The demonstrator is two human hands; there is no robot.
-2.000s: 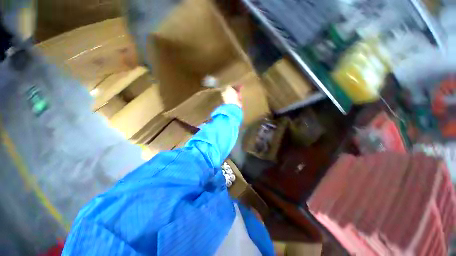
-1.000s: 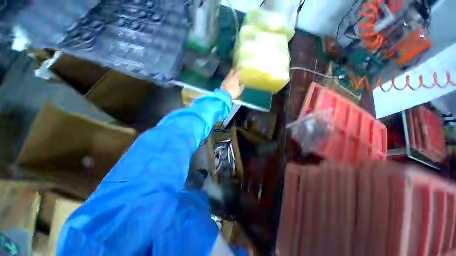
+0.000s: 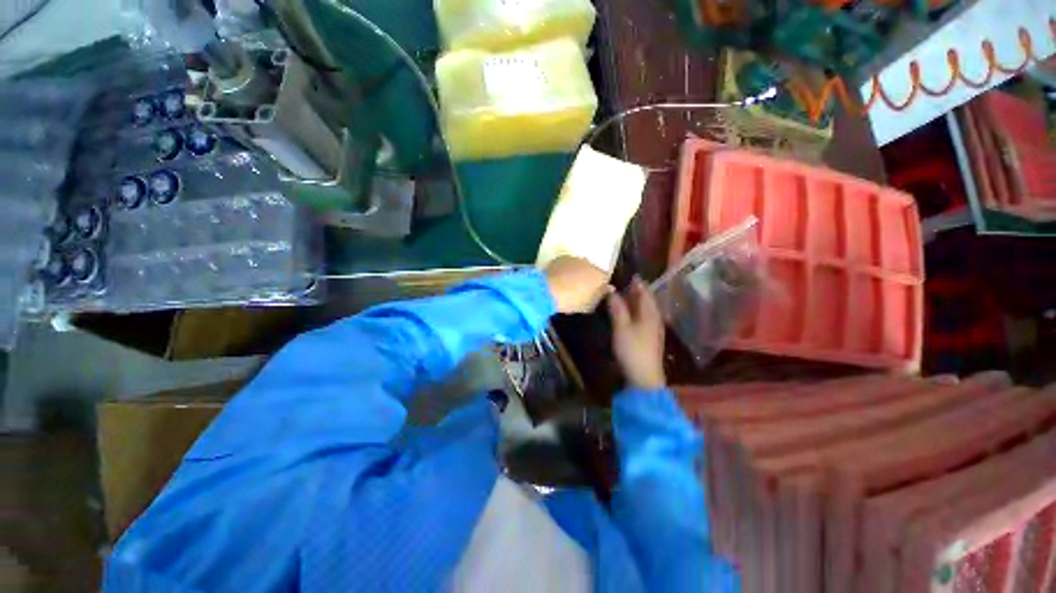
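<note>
My left hand [image 3: 577, 285] is closed around the lower end of a small pale yellow pack [image 3: 596, 209], which slants up from it over the front edge of the green bench. My right hand [image 3: 638, 336] is just to the right of my left hand, its fingers pointing up towards it. Whether it holds anything is unclear. Larger yellow blocks [image 3: 518, 99], one with a white label, sit on the green bench top [image 3: 504, 197] behind the small pack.
A grey metal fixture [image 3: 278, 122] and a clear blister tray [image 3: 209, 238] with dark round parts are at left. A clear zip bag [image 3: 720, 290] overlaps a pink compartment tray [image 3: 811, 249] at right. Pink trays [image 3: 857, 463] are stacked below it. A cardboard box [image 3: 162, 446] is lower left.
My left hand has drawn back from the large yellow blocks and now holds the small pale pack. My right hand has come up beside it. The view has shifted over the bench.
</note>
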